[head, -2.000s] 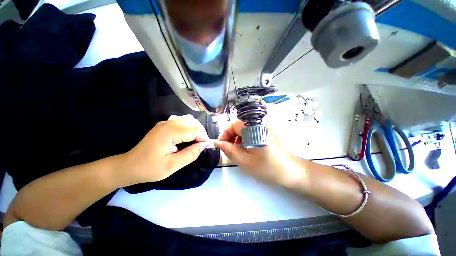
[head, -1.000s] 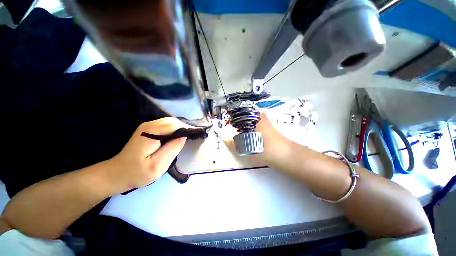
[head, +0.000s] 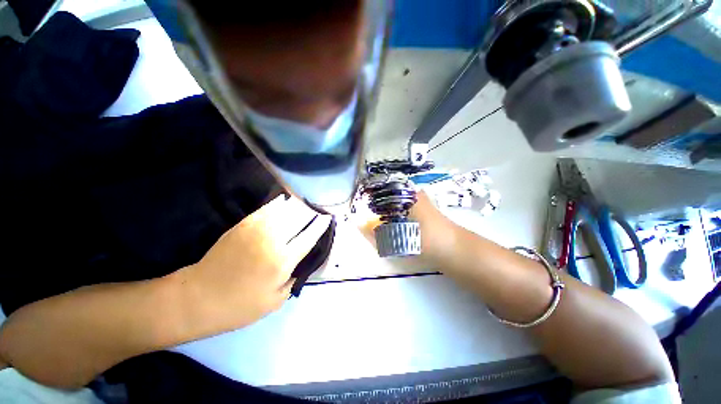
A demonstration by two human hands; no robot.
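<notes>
The black garment (head: 118, 189) lies in a heap at the left, partly under my left forearm. My left hand (head: 257, 256) holds a narrow black strip (head: 315, 256) of it between thumb and fingers, just left of the needle area. My right hand (head: 423, 229) is by the needle, behind the ridged tension dial (head: 398, 238); its fingertips are mostly hidden, so its grip cannot be told. The presser foot and needle are largely hidden behind the shiny curved metal guard (head: 316, 170).
The machine head (head: 443, 79) looms across the top, with a large grey knob (head: 565, 99). Blue-handled shears (head: 609, 245) and red-handled snips (head: 566, 233) lie at the right. Scraps (head: 474, 192) lie beyond my right hand. A ruled tape (head: 411, 390) runs along the front edge.
Two seconds ago both hands' fingertips met in front of the needle; now my right hand is behind the dial. My left hand has turned palm-down, and its strip now hangs toward the front.
</notes>
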